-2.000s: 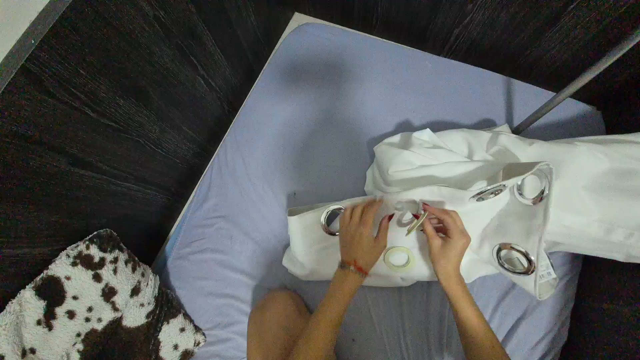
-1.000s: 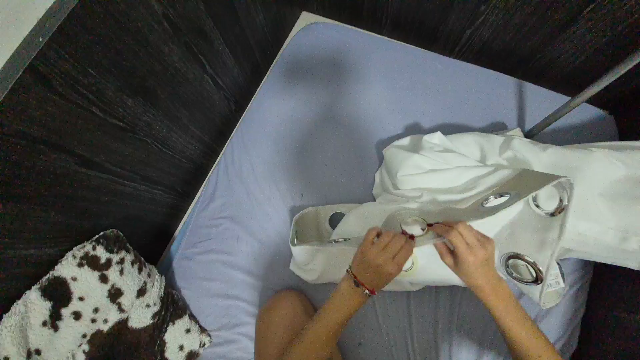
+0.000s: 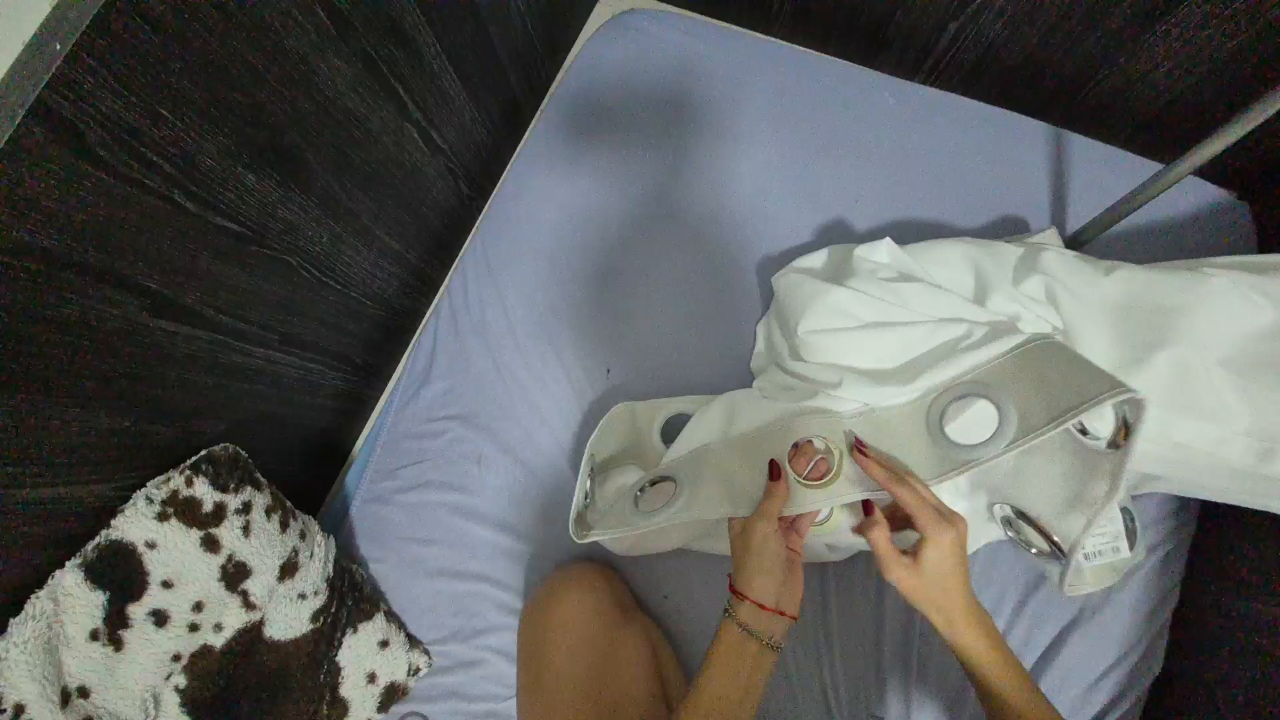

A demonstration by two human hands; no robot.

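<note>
A white grommet-top curtain lies bunched on the bed, its header band stretched across with several ring eyelets. My left hand grips the band's lower edge, thumb in front and fingers behind, beneath a pale yellowish eyelet ring; fingers show through its hole. My right hand is just right of that ring, fingers apart, fingertips at the band's surface and lower edge. A flat grey eyelet lies to the right, another to the left. Shiny metal eyelets show on the fold at right, beside a white tag.
The bed has a light blue fitted sheet. A metal pole slants in from the right to the curtain. At lower left lies a fluffy brown-spotted white textile. My bent knee is at the near edge, and dark wood-grain surfaces surround the bed.
The header band has been turned so its plain inner side faces up. My left hand now holds its lower edge from below; my right hand's fingers have spread beside the yellowish ring.
</note>
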